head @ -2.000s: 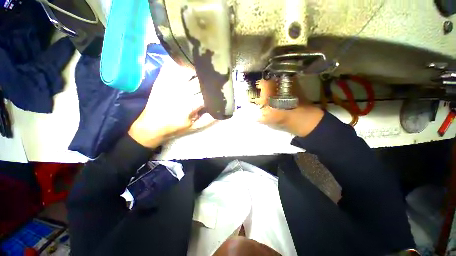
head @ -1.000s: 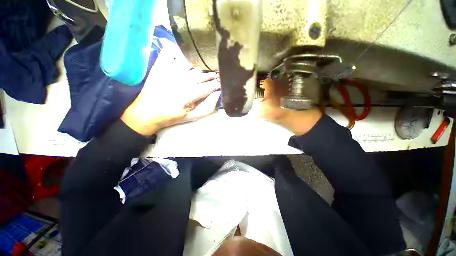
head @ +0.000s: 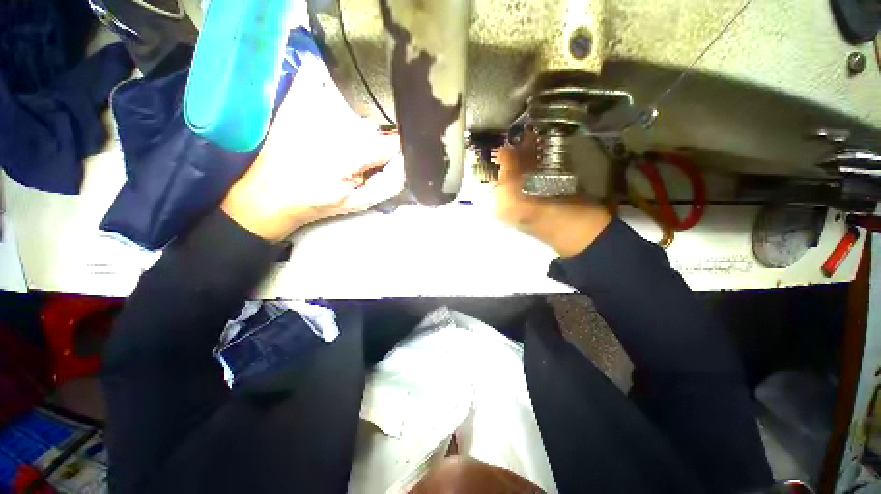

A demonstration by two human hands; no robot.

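The navy panel (head: 159, 159) lies on the white table at the left, running under the blue lamp and my left hand toward the needle area. The cream sewing machine head (head: 667, 58) spans the top, with a chipped upright bar (head: 432, 116) in front of the needle area. My left hand (head: 319, 164) rests palm down left of the bar, washed out by glare, fingertips near the bar. My right hand (head: 546, 214) is right of the bar, partly hidden behind the tension dial (head: 551, 181). The glare and bar hide the fingertips and whatever cloth lies between them.
Light-blue lamp (head: 235, 77) above my left hand. Red-handled scissors (head: 688, 193) under the machine arm. A round grey disc (head: 787, 234) and small red tool (head: 840, 251) at the right end. Dark cloth pile (head: 48, 145) far left. A navy and white bundle (head: 273, 344) on my lap. Red stool (head: 70, 333) lower left.
My left hand and the navy panel have shifted slightly to the left. The navy strip seen by the left fingertips a second ago barely shows now. The camera view has also shifted a little.
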